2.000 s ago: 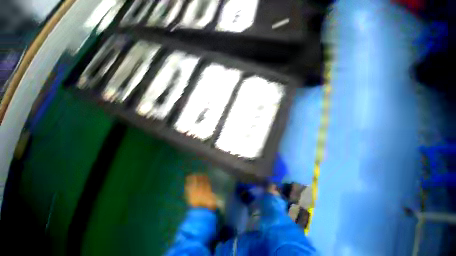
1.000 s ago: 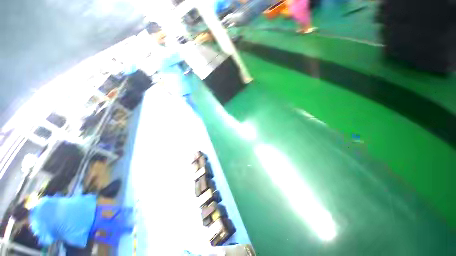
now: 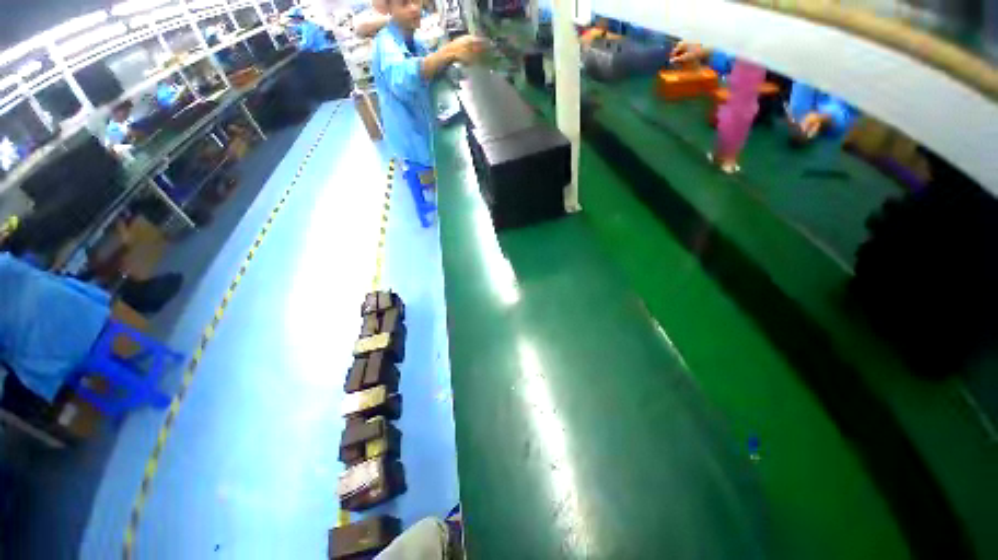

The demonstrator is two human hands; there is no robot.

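Observation:
Neither of my hands is in view. The long bench with a glossy green mat [image 3: 591,383] lies in front of me and runs away to the back. A long black stack [image 3: 525,170] stands on it farther back, beside a white post. A row of dark brown-black blocks [image 3: 373,372], some with pale tan tops, stands on the blue floor along the left of the bench. A pale rounded thing [image 3: 421,540] shows at the bottom edge by the bench; I cannot tell what it is.
A person in a blue smock [image 3: 403,88] is at the bench's far left side, an arm over it. A blue stool [image 3: 123,366] and a blue-smocked person [image 3: 46,323] are at left. A white post [image 3: 567,109] rises from the bench. A dark pile [image 3: 930,273] is at right.
The tray with bright parts and both my hands, in view two seconds ago, are out of the picture. The view has swung along the bench and is sharper; the stack and blocks show more clearly.

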